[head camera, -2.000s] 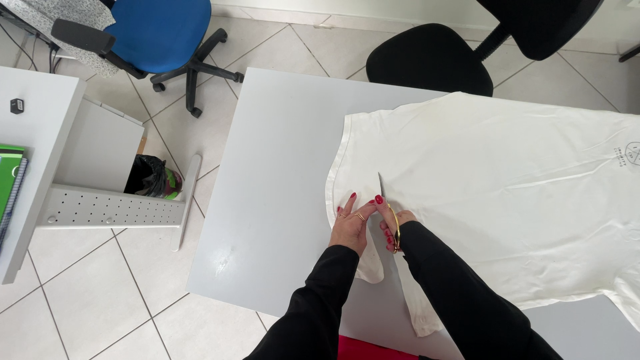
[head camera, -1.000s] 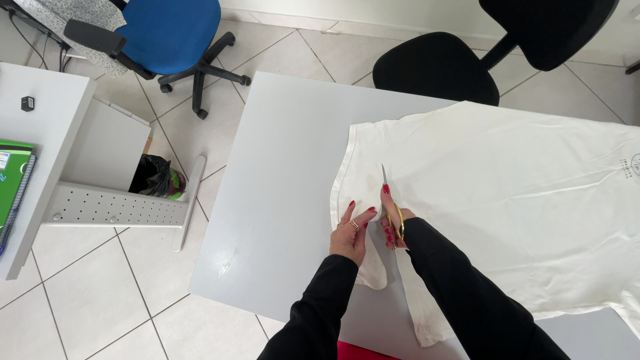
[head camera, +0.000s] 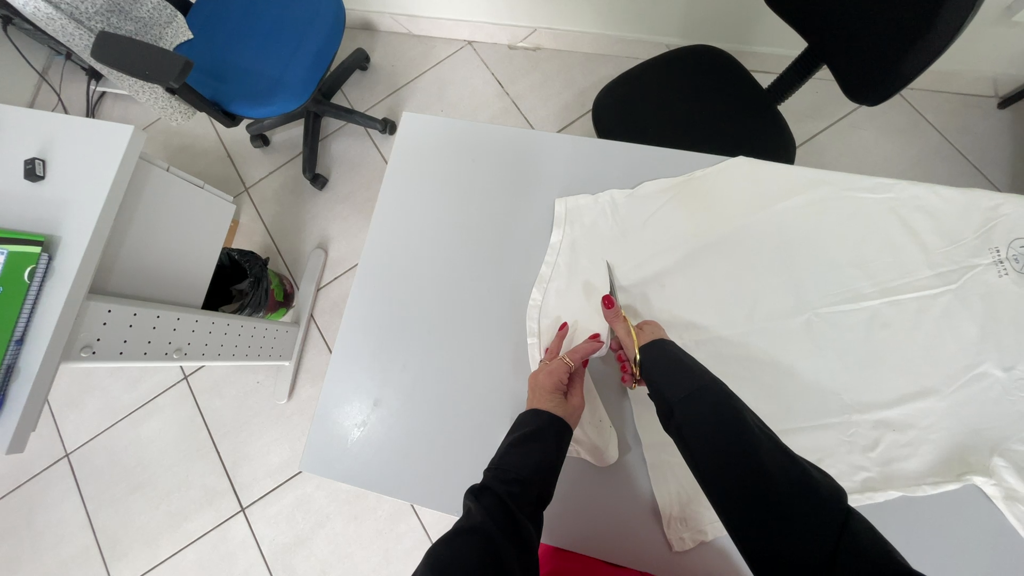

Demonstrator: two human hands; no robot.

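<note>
A white cotton garment (head camera: 768, 296), which looks like a T-shirt with a small printed emblem, lies flat over the grey table (head camera: 448, 280). My right hand (head camera: 630, 344) holds gold-handled scissors (head camera: 614, 280), whose blades point away from me over the cloth. From the near edge a cut runs up to the scissors, with a hemmed strip (head camera: 594, 428) on its left side. My left hand (head camera: 564, 380) pinches the cloth between thumb and forefinger at the cut edge, just left of the scissors; its other fingers rest on the strip.
Beyond the table stand a black chair (head camera: 692, 104) and a blue office chair (head camera: 260, 56). At the left are a white desk (head camera: 72, 152) with a green notebook (head camera: 18, 296) and a bin with a black liner (head camera: 240, 280). Red material (head camera: 588, 562) shows at the near edge.
Two seconds ago my fingers were close together at the cut; my left hand now sits slightly farther from the scissors. The scissors remain at the cut in my right hand.
</note>
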